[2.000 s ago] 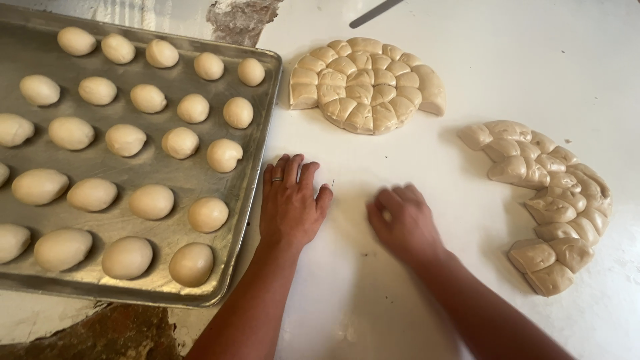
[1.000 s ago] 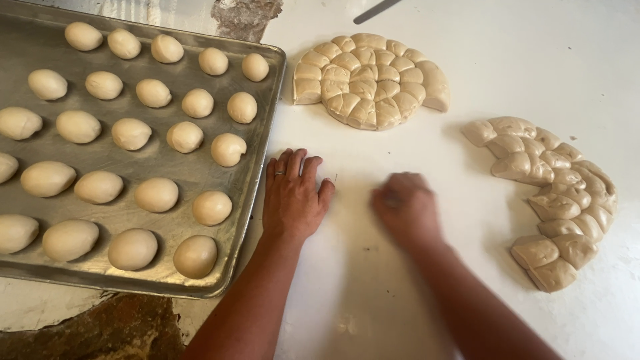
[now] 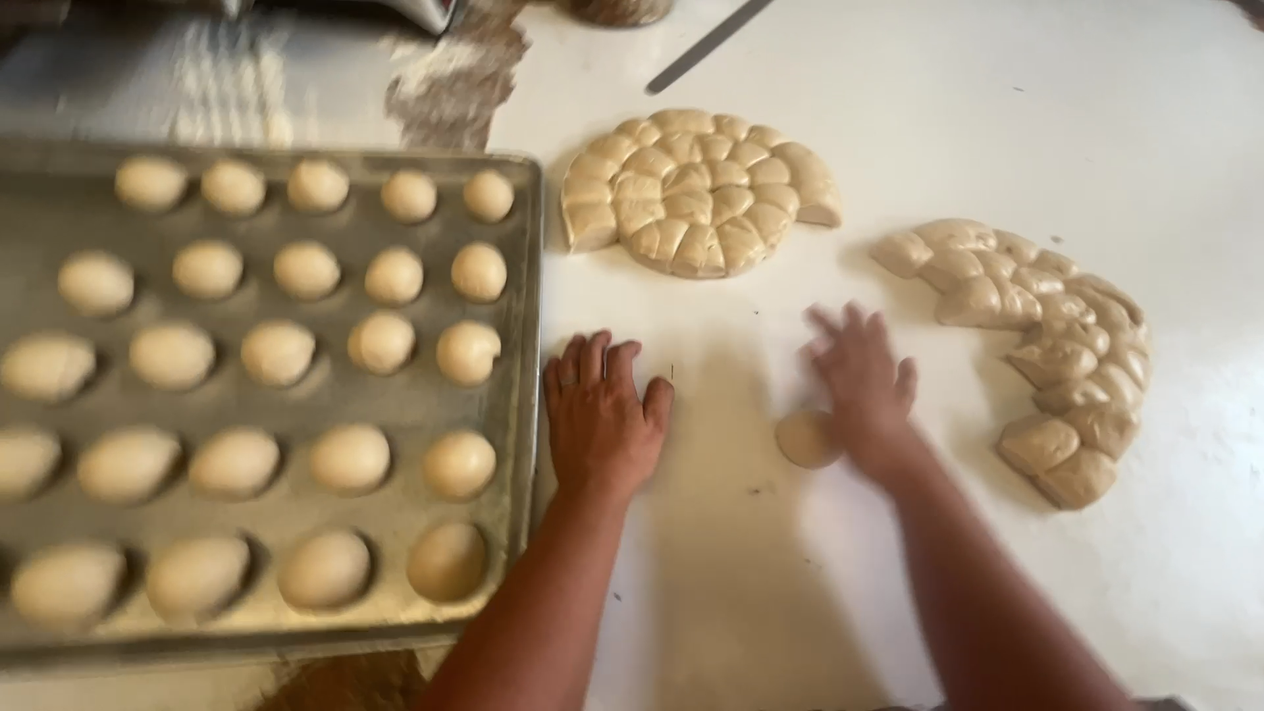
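Observation:
My left hand (image 3: 605,415) rests palm down on the white work surface beside the tray's right edge, fingers a little apart, a ring on one finger. My right hand (image 3: 861,380), blurred, is over the surface with its fingers spread. A dough ball (image 3: 808,438) lies just left of its palm, partly behind the hand; whether they touch I cannot tell. Beyond my hands sits a round slab of dough scored into pieces (image 3: 691,193). A curved section of divided dough (image 3: 1071,341) lies to the right of my right hand.
A metal baking tray (image 3: 533,296) with rows of dough balls (image 3: 351,457) fills the left side. At the top lies a thin dark strip (image 3: 706,47), near the base of a brown object (image 3: 620,8). White powder (image 3: 232,84) marks the surface behind the tray.
My right hand has gone from closed to spread, and a dough ball now shows beside it. My left hand remains on the surface near the tray. The view has shifted.

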